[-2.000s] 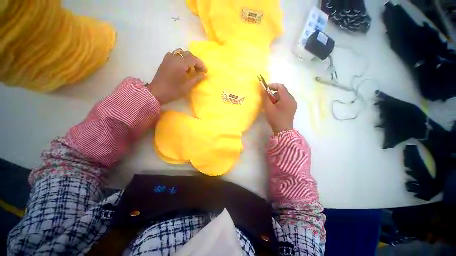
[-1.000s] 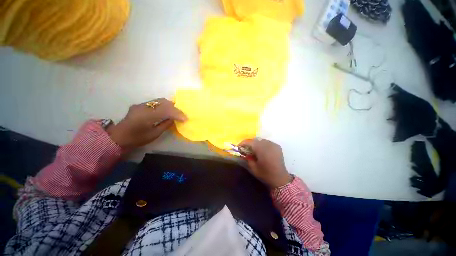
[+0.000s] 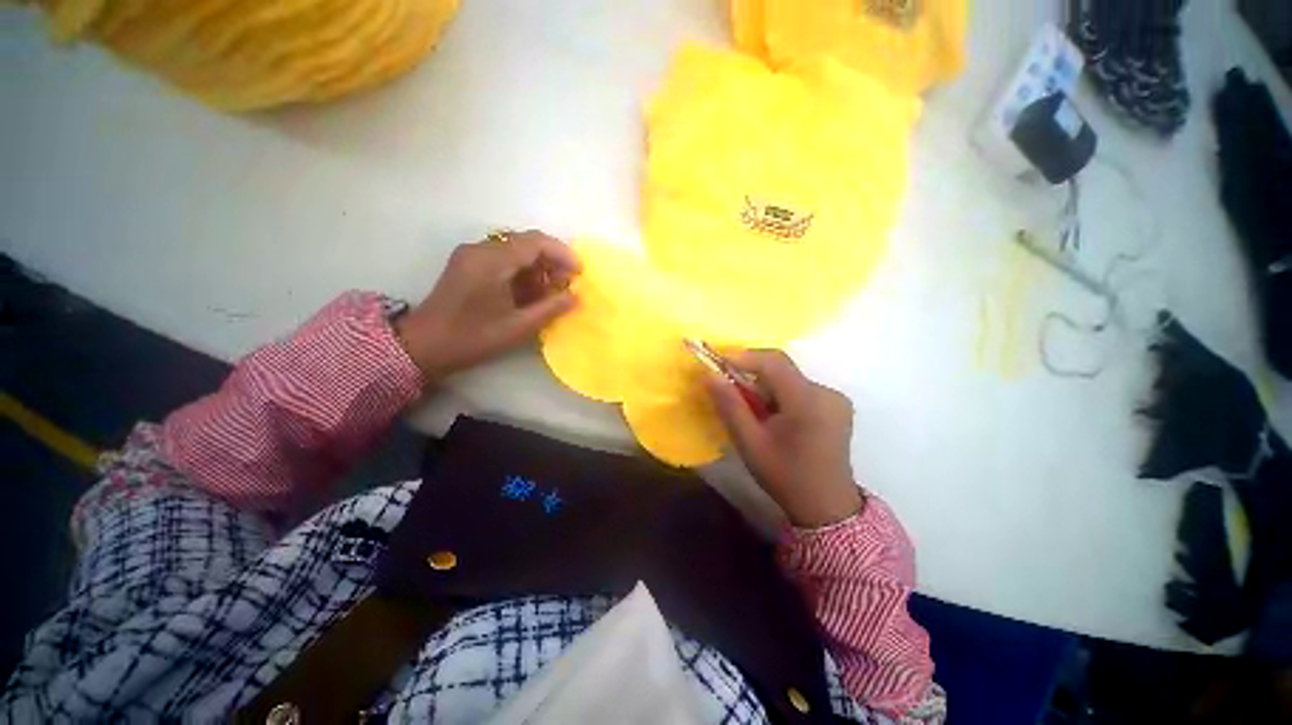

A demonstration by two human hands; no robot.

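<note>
A lobed yellow fabric piece (image 3: 609,347) lies near the table's front edge. My left hand (image 3: 496,300) pinches its upper left edge between thumb and fingers. My right hand (image 3: 794,432) is closed around small snips (image 3: 726,371) with metal blades and a reddish handle. The blade tips point up and left, over the right part of the piece. Beyond it lies a larger yellow piece (image 3: 779,276) with a small dark-and-red mark (image 3: 778,217). Whether the blades touch the fabric cannot be told.
A tall yellow stack (image 3: 269,50) stands at the upper left. More yellow pieces (image 3: 850,43) lie at the top. At the right are a white power strip (image 3: 1027,85) with a black adapter (image 3: 1054,138), a pale cord (image 3: 1063,329) and black fabric pieces (image 3: 1204,404).
The view has shifted, so the table things sit further right. My left hand has moved to the piece's upper edge. The snips have moved from its lower edge up over its right part.
</note>
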